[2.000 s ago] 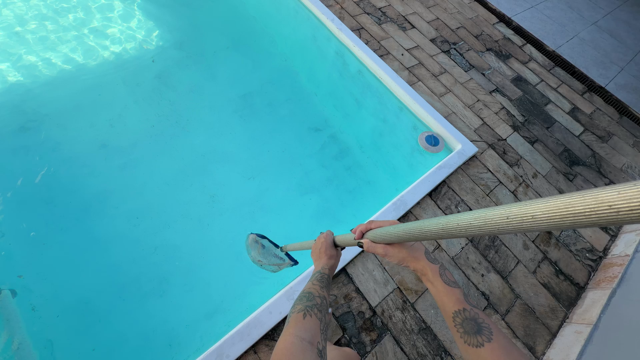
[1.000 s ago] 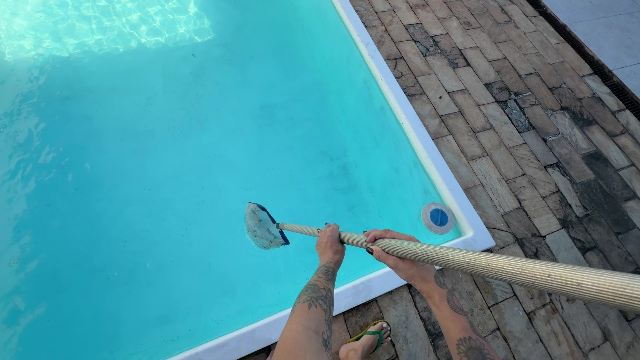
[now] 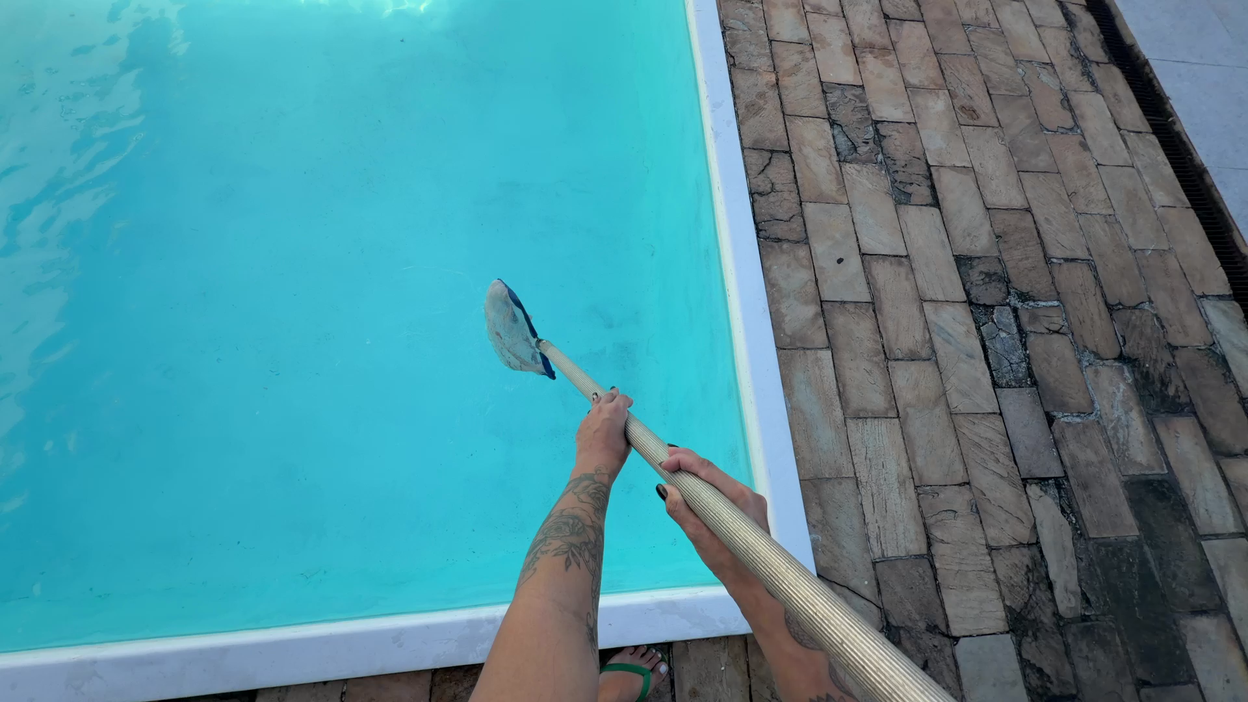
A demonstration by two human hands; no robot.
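Observation:
Both hands hold a long, ribbed, cream-colored pole (image 3: 770,561) that slants from the lower right toward the pool. My left hand (image 3: 604,431) is closed around it near the far end. Farther back along the pole, my right hand (image 3: 717,502) grips it, thumb and fingers on either side. At the pole's tip is a pool skimmer net (image 3: 514,331) with a dark blue rim and a pale mesh bag, over the turquoise pool water (image 3: 322,390). Whether the net touches the water I cannot tell.
A white pool coping (image 3: 746,292) runs up the right side and meets the near edge at a corner. Beyond it lies brownish stone paving (image 3: 965,370) with a dark drain grate (image 3: 1170,127). A foot in a green-strapped flip-flop (image 3: 634,673) stands by the near coping.
The view has turned, and the round floating object seen at the pool corner earlier is no longer visible. The pole now slants more steeply, with both hands still on it.

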